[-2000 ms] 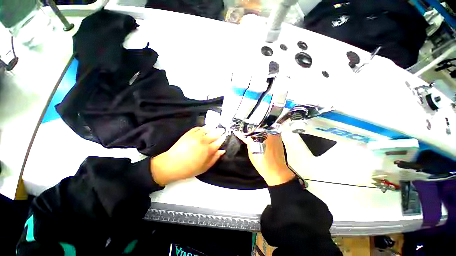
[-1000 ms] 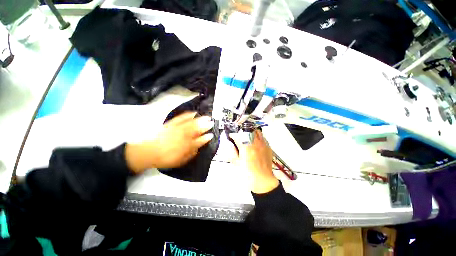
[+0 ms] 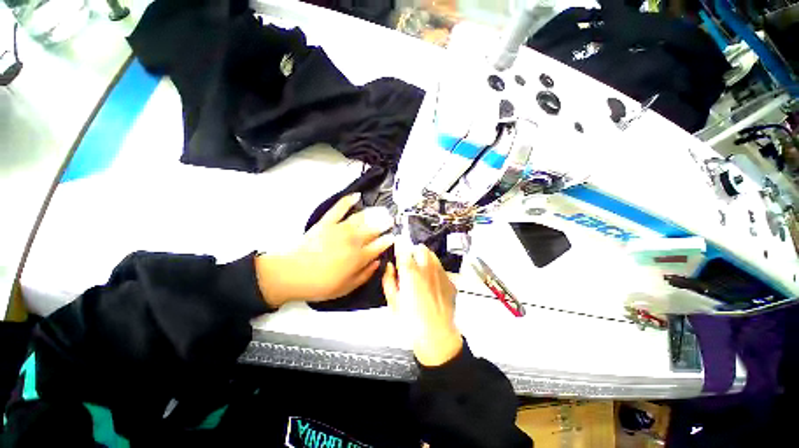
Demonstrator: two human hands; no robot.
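Observation:
A black garment (image 3: 263, 96) lies bunched on the table left of the sewing machine head, and its near part runs under both hands at the presser foot (image 3: 438, 213). My left hand (image 3: 337, 255) presses on the black cloth just left of the needle area. My right hand (image 3: 423, 293) is right beside it, fingertips at the cloth edge in front of the foot; they seem to pinch the cloth, partly hidden by the fingers. Red-handled snips (image 3: 499, 289) lie on the table right of my right hand.
The white Jack machine arm (image 3: 613, 175) runs to the right. A second reddish tool (image 3: 646, 317) and a dark flat plate (image 3: 683, 343) lie far right, beside purple cloth (image 3: 745, 350). Another black heap (image 3: 635, 61) is behind the arm. The grey table edge (image 3: 333, 357) is in front.
The near cloth was swung round and flattened from the earlier wide heap. My right hand has moved left, close to my left hand, and the red-handled snips now lie uncovered beside it.

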